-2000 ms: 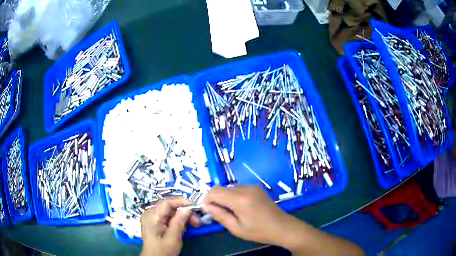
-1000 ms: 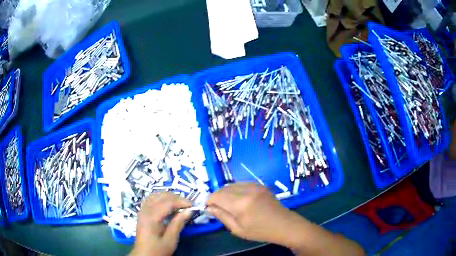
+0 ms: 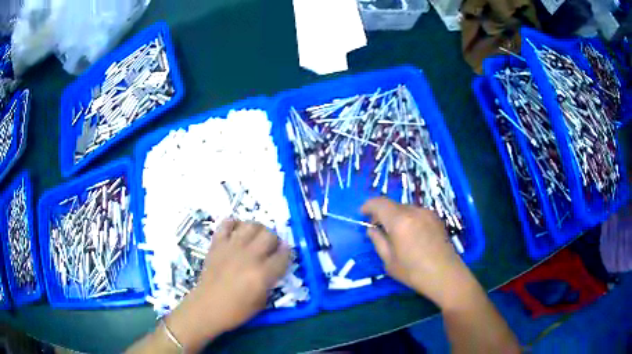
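My right hand (image 3: 416, 245) is over the blue rod tray (image 3: 473, 231) and holds a thin silver rod (image 3: 346, 219) between thumb and fingertips; the rod points left. My left hand (image 3: 242, 266) is over the near part of the tray of white sleeves (image 3: 211, 152), where short silver tubes (image 3: 183, 225) lie on the white pile. Its fingers are curled down into the pile, and its fingertips are hidden, so I cannot tell whether it grips a piece. A few white sleeves (image 3: 350, 282) lie in the near part of the rod tray.
Smaller blue trays of silver pieces stand left (image 3: 43, 276) and upper left (image 3: 68, 155). Several overlapping rod trays (image 3: 537, 242) stand right. Behind are a plastic bag (image 3: 76, 34), white card (image 3: 326, 34), clear box (image 3: 393, 17) and brown material (image 3: 495, 28). A red stool (image 3: 561, 283) is below right.
My hands were together holding a small piece at the tray's near edge. They have parted: the left moved up over the tubes, the right moved up and right and took hold of a rod.
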